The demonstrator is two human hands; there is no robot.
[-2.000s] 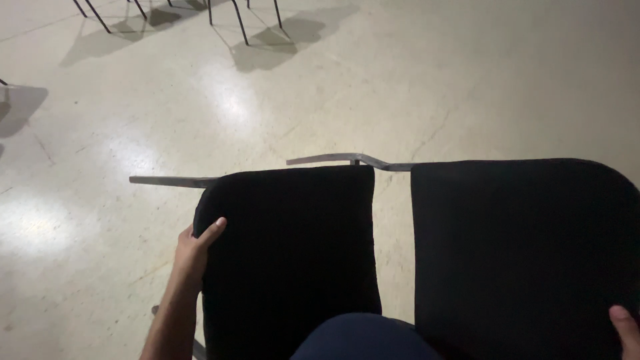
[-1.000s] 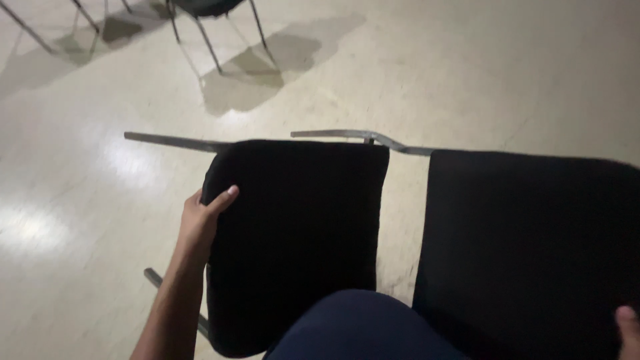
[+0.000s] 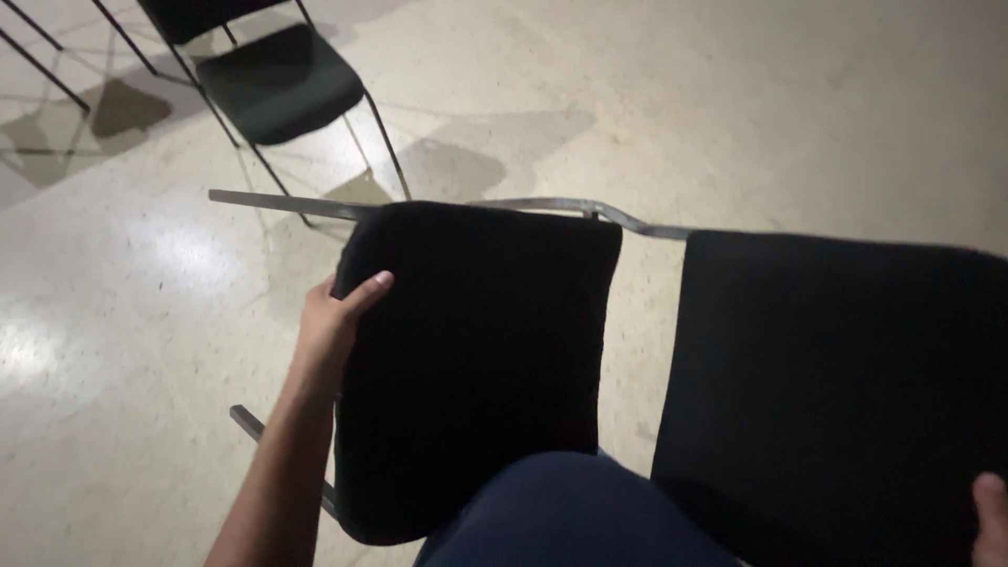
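A chair with black padding and a grey metal frame lies tilted across the lower view. Its narrower pad, seemingly the seat (image 3: 480, 346), is at the centre, and the other pad, seemingly the backrest (image 3: 835, 378), is at the right. My left hand (image 3: 339, 315) grips the left edge of the seat, thumb on top and fingers hidden beneath. At the lower right edge of the view, my right hand (image 3: 991, 520) shows only part of a thumb and hand over the backrest's edge; its fingers are out of sight. A knee in dark blue cloth (image 3: 575, 512) is between the pads.
Another black chair (image 3: 283, 83) with thin dark legs stands upright on the pale, shiny floor (image 3: 748, 102) at the upper left. More thin metal legs (image 3: 126, 35) and their shadows show beyond it, at the far left.
The standing chair shows much more fully and lower in the view, which has shifted. Both hands stay at the edges of the held chair.
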